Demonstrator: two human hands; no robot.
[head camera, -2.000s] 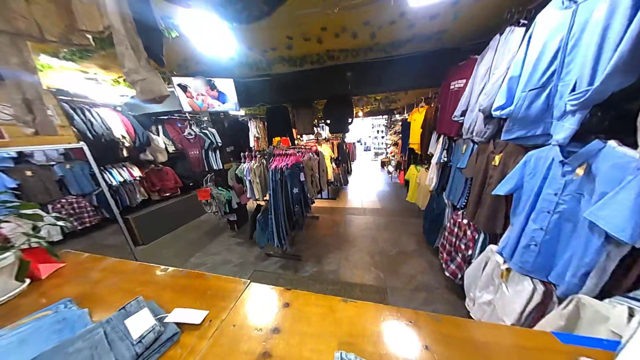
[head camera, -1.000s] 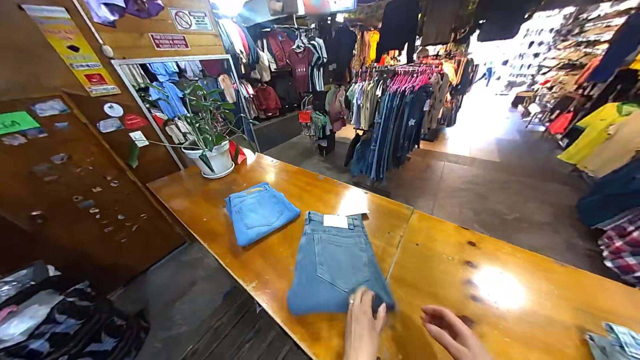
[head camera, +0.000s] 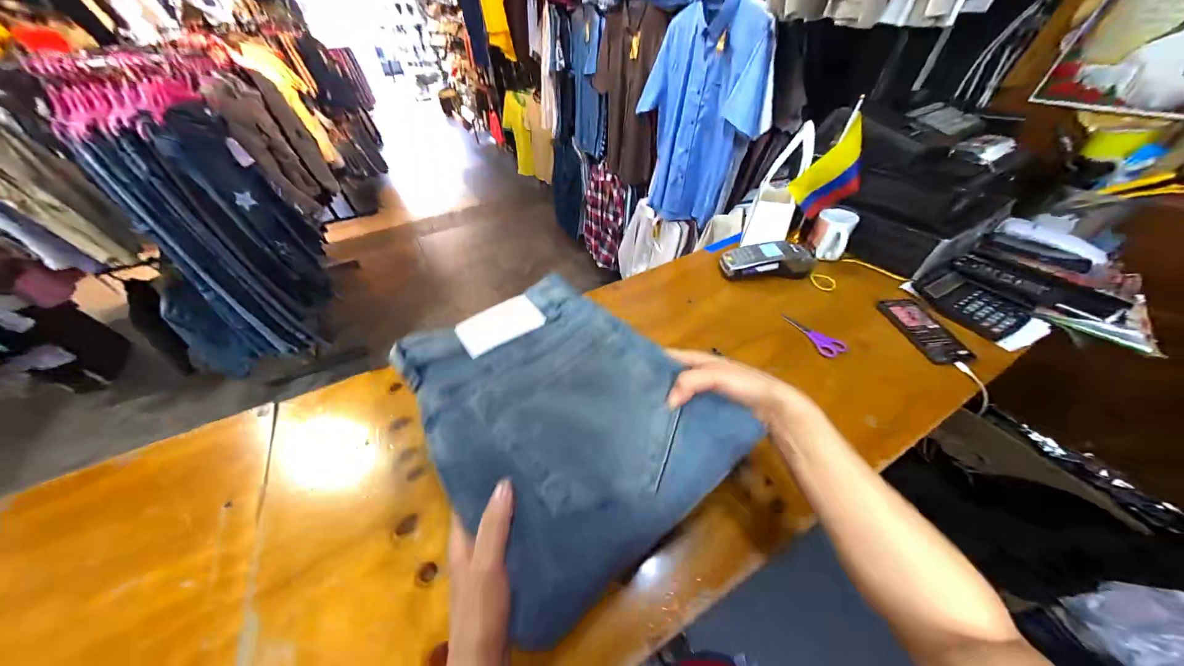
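Note:
A folded pair of blue-grey jeans (head camera: 573, 416) is held tilted just over the wooden counter (head camera: 342, 518), with a white tag (head camera: 500, 325) at its waistband. My left hand (head camera: 483, 564) grips the lower left side, its thumb on top and its other fingers mostly hidden. At the right edge my right hand (head camera: 726, 384) holds the jeans, thumb on the upper face and fingers partly hidden.
Purple-handled scissors (head camera: 819, 338), a phone on a cable (head camera: 925, 331), a card terminal (head camera: 767, 260), a calculator (head camera: 976, 301), a white mug (head camera: 835, 233) and a small flag (head camera: 832, 171) are on the counter's right part. Beyond it stand racks of jeans (head camera: 213, 203) and shirts (head camera: 708, 102).
One second ago the folded jeans lay on the counter near another folded pair, my left hand on their lower edge and my right hand apart. Now both hands hold them. The view has swung right.

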